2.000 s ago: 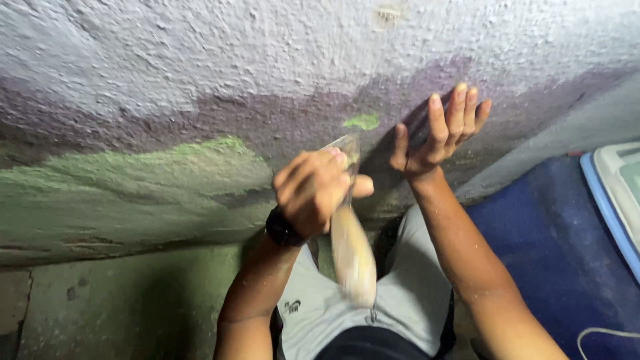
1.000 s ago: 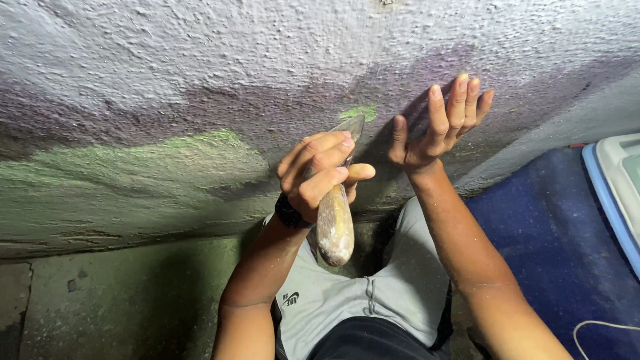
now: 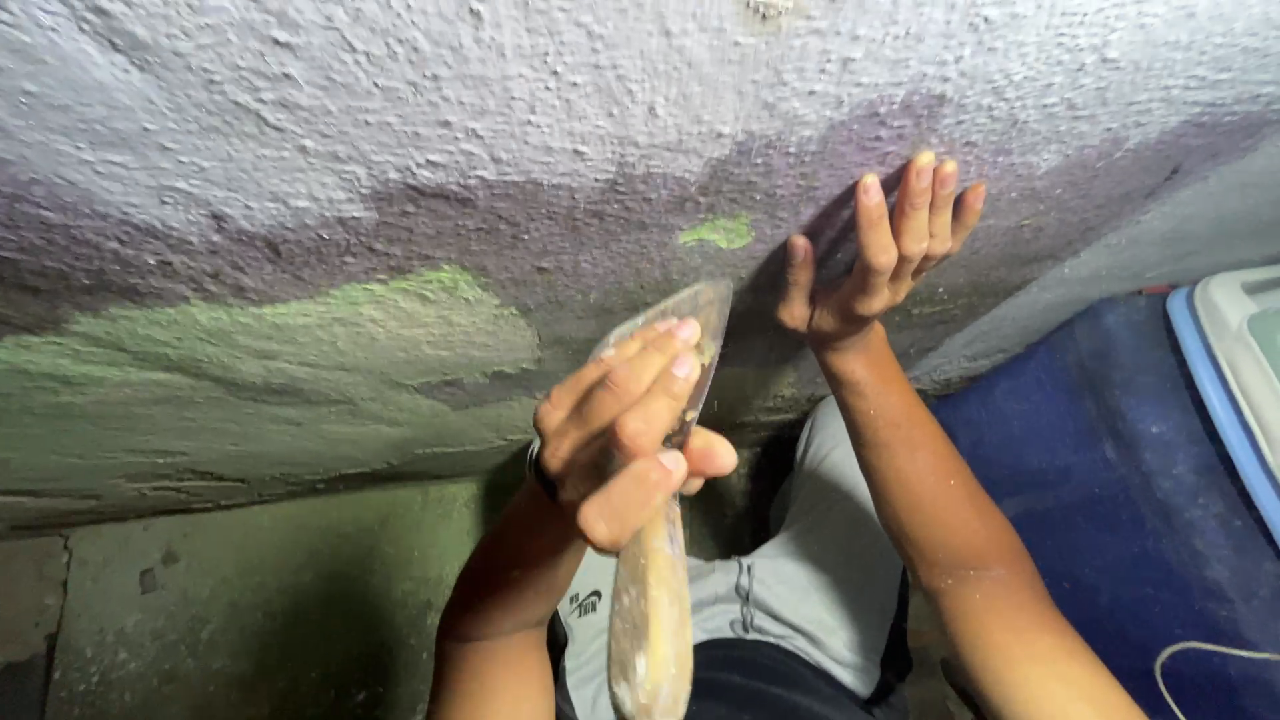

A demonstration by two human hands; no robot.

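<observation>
A trowel with a pointed metal blade (image 3: pixel 712 330) and a worn wooden handle (image 3: pixel 652 620) is gripped by my left hand (image 3: pixel 630 430). Its fingers lie along the blade, and the handle points down toward my lap. The blade tip is near a rough painted wall (image 3: pixel 560 90), just below a small light-green patch (image 3: pixel 718 232); whether it touches cannot be told. To the right, my right hand (image 3: pixel 885 250) holds nothing, fingers spread and palm toward the wall, casting a shadow on it. A larger bare green area (image 3: pixel 400 330) lies left of the trowel.
A dark blue container (image 3: pixel 1080 450) with a light blue and white lid (image 3: pixel 1225 390) stands on the right, close to my right forearm. A pale cord (image 3: pixel 1200 648) hangs against it. The worn floor (image 3: pixel 250 600) meets the wall's base at lower left.
The trowel's blade has moved down from beside the small green patch, and its handle sits lower over my lap. My right hand stays almost in place at the wall.
</observation>
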